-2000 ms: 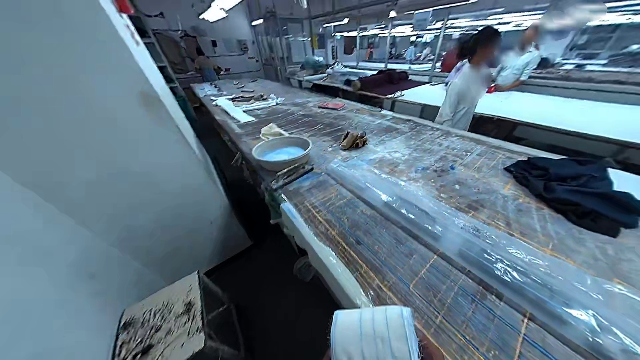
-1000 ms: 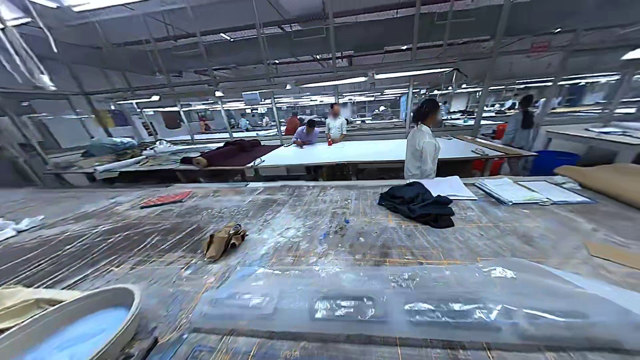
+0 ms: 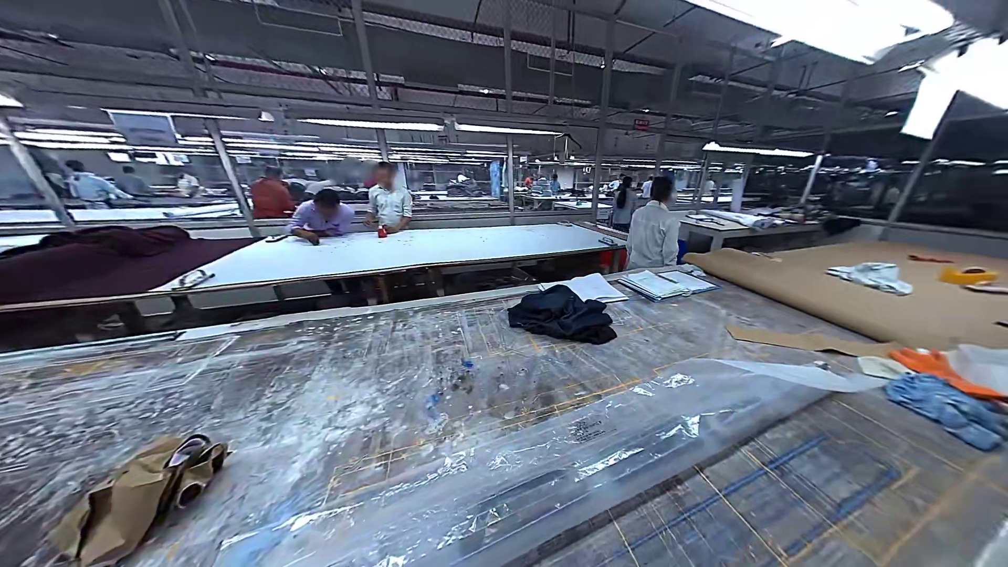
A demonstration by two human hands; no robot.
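Neither my left hand nor my right hand shows in the head view. Across the marked work table [image 3: 378,370] lies a long strip of clear plastic sheeting [image 3: 567,465]. A bundle of crumpled brown paper [image 3: 126,500] rests at the lower left. Beyond the plastic is a heap of dark cloth [image 3: 561,315], beside white papers [image 3: 594,287] and an open book or folder of papers [image 3: 657,285]. At the right, blue cloth [image 3: 945,405] lies against an orange cloth [image 3: 945,372].
Brown paper [image 3: 795,287] covers the table's far right, with a yellow tape roll [image 3: 969,276] on it. Past the table's far edge, a person in a light shirt [image 3: 654,232] stands. Two people [image 3: 323,214] are at a white-covered table [image 3: 409,256], with maroon cloth [image 3: 102,260] at its left.
The view has swung far to the right. The rolled white cloth and part of a hand, at the bottom two seconds ago, are out of view. So is the basin.
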